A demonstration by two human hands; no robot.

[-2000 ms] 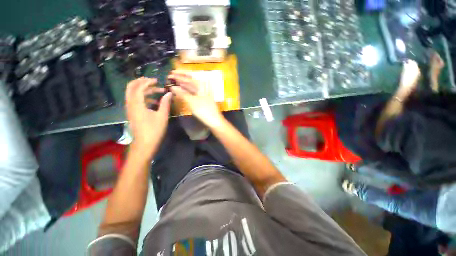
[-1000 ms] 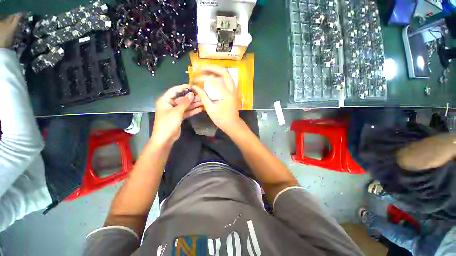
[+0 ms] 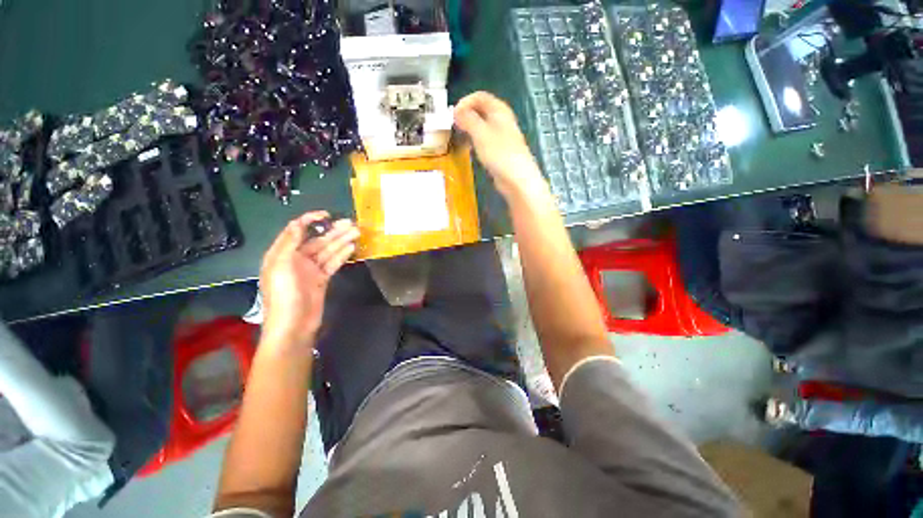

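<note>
My left hand (image 3: 302, 265) is at the bench edge, left of the yellow-orange pad (image 3: 457, 210), with a small dark module (image 3: 318, 229) pinched at its fingertips. My right hand (image 3: 492, 134) is beside the right side of the white screw feeder (image 3: 356, 99), its fingers curled. Whether it holds anything cannot be told. The pad with its white label lies flat in front of the feeder. The feeder's small metal mechanism faces me.
A heap of glossy dark parts (image 3: 273, 91) lies left of the feeder. A black tray (image 3: 218, 218) and metallic assemblies (image 3: 132, 123) are further left. Clear blister trays (image 3: 552, 121) with small parts are at right. Red stools (image 3: 663, 288) and people are on both sides.
My hands have moved apart. The right hand has gone from the left hand, over the pad, to the feeder's right side. The left hand keeps the module. The view has shifted.
</note>
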